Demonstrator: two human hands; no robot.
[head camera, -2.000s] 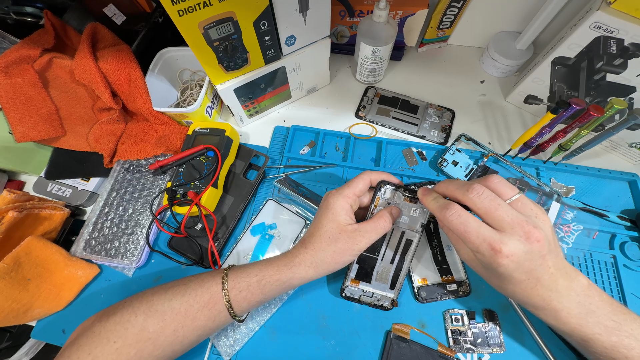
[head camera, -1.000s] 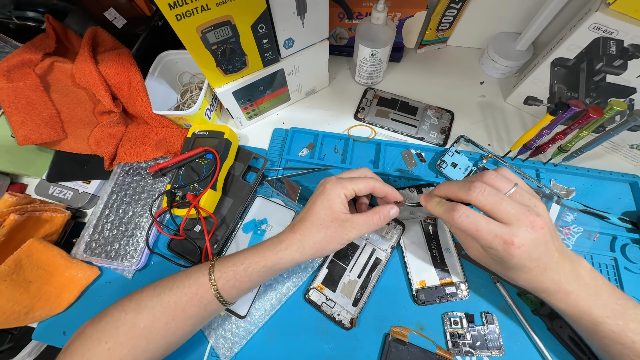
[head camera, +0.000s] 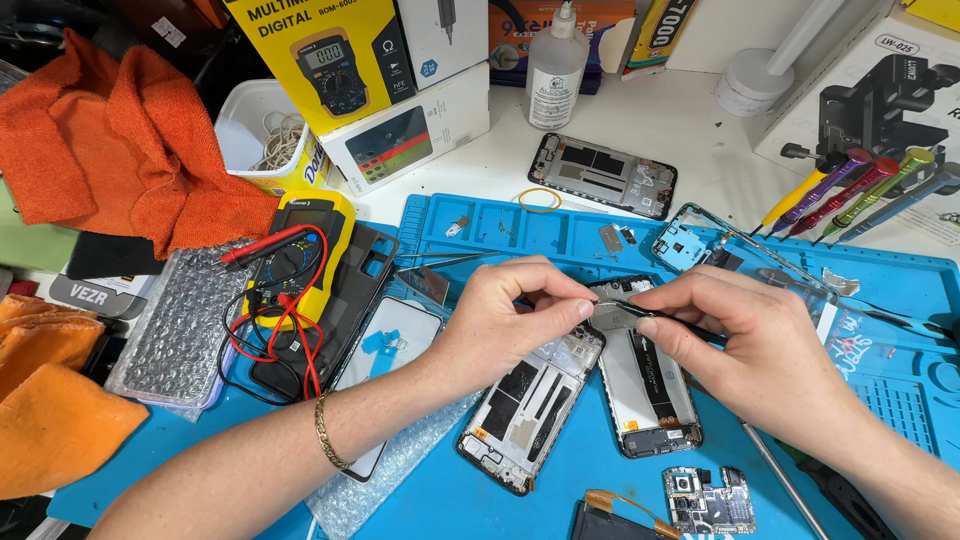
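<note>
My left hand (head camera: 525, 315) pinches a tiny part between thumb and index finger, too small to name. My right hand (head camera: 727, 330) holds dark curved tweezers (head camera: 675, 322), whose tips meet that part at the left fingertips. Below the left hand a smartphone mid-frame (head camera: 529, 420) lies tilted on the blue silicone mat (head camera: 420, 480). Beside it, under both hands, is a second opened phone (head camera: 649, 390) with a black flex cable along it. A phone logic board (head camera: 709, 501) and a phone battery (head camera: 615, 521) with an orange-brown flex lie nearer me.
A yellow multimeter (head camera: 300, 262) with red and black leads lies left, by a phone screen (head camera: 397, 345) on bubble wrap. Behind are another phone frame (head camera: 604, 176), an alcohol bottle (head camera: 557, 71) and boxes. Several screwdrivers (head camera: 859, 191) stand at right; a metal rod (head camera: 784, 480) lies front right.
The phone mid-frame, held over the second phone two seconds ago, now lies lower left on the mat, released by my hands. Both hands have come together above the phones.
</note>
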